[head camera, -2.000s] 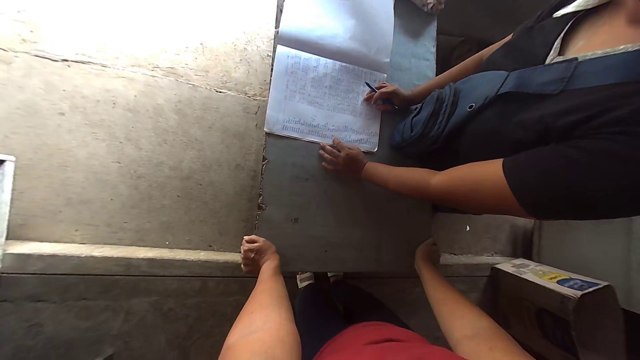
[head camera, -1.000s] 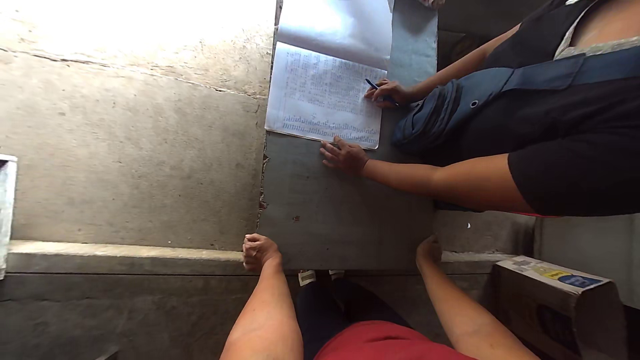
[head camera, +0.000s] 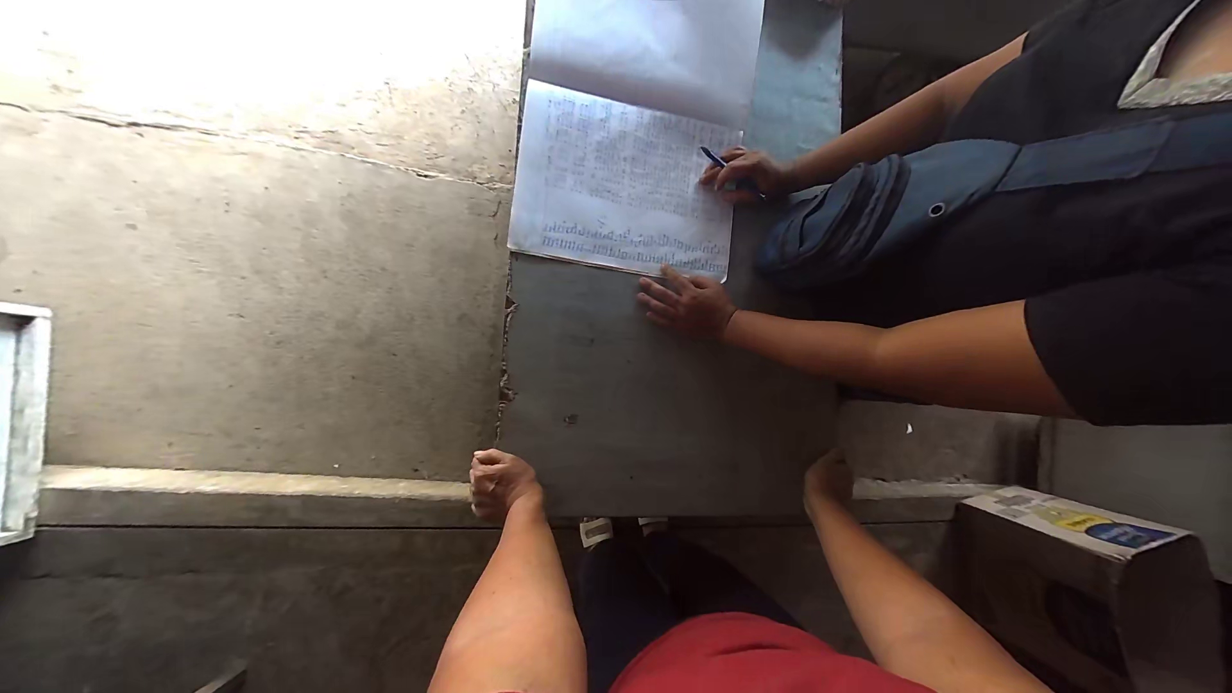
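Observation:
My left hand (head camera: 503, 483) is curled at the near left corner of a grey tabletop (head camera: 664, 423) with a chipped left edge. At the near right corner my right hand (head camera: 829, 479) rests against the edge, dim, its fingers partly hidden. An open notebook (head camera: 626, 183) with handwriting lies on the far part of the top. Another person, at the right, holds a blue pen (head camera: 714, 157) over its page in one hand (head camera: 751, 175); that person's other hand (head camera: 688, 303) lies flat at the notebook's lower edge.
The other person wears a dark blue bag (head camera: 866, 212) that hangs beside the table's right edge. A cardboard box (head camera: 1039, 568) with a printed top stands at lower right. A pale frame (head camera: 29, 423) is at the far left, above the concrete floor (head camera: 260, 318).

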